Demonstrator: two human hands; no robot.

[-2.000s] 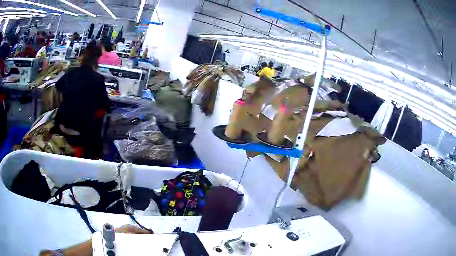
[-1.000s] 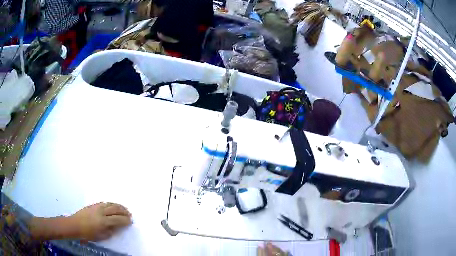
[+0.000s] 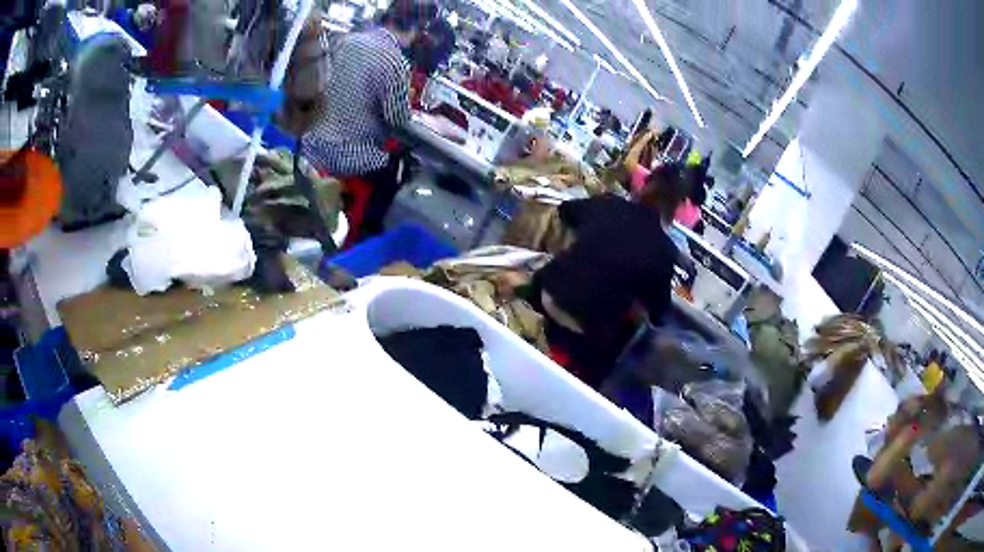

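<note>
Neither of my hands is clearly in view. A patterned sleeve or garment [image 3: 49, 496] shows at the lower left edge, with no hand visible on it. The white machine table [image 3: 324, 453] lies in front of me. Black cut pieces [image 3: 437, 361] lie in the white trough [image 3: 399, 302] behind it, with a black strip and a pale piece [image 3: 556, 453] further right. The sewing machine is out of the picture.
Brown cardboard [image 3: 140, 329] with a blue strip [image 3: 232, 356] lies at the left table edge, white cloth [image 3: 183, 243] behind it. A blue bin [image 3: 394, 250] stands beyond the trough. A person in black [image 3: 610, 270] and a person in a checked top [image 3: 356, 102] are beyond.
The view has swung left and up. The sewing machine, the snips and both hands have left the picture. The cardboard and the people beyond the trough now show more fully.
</note>
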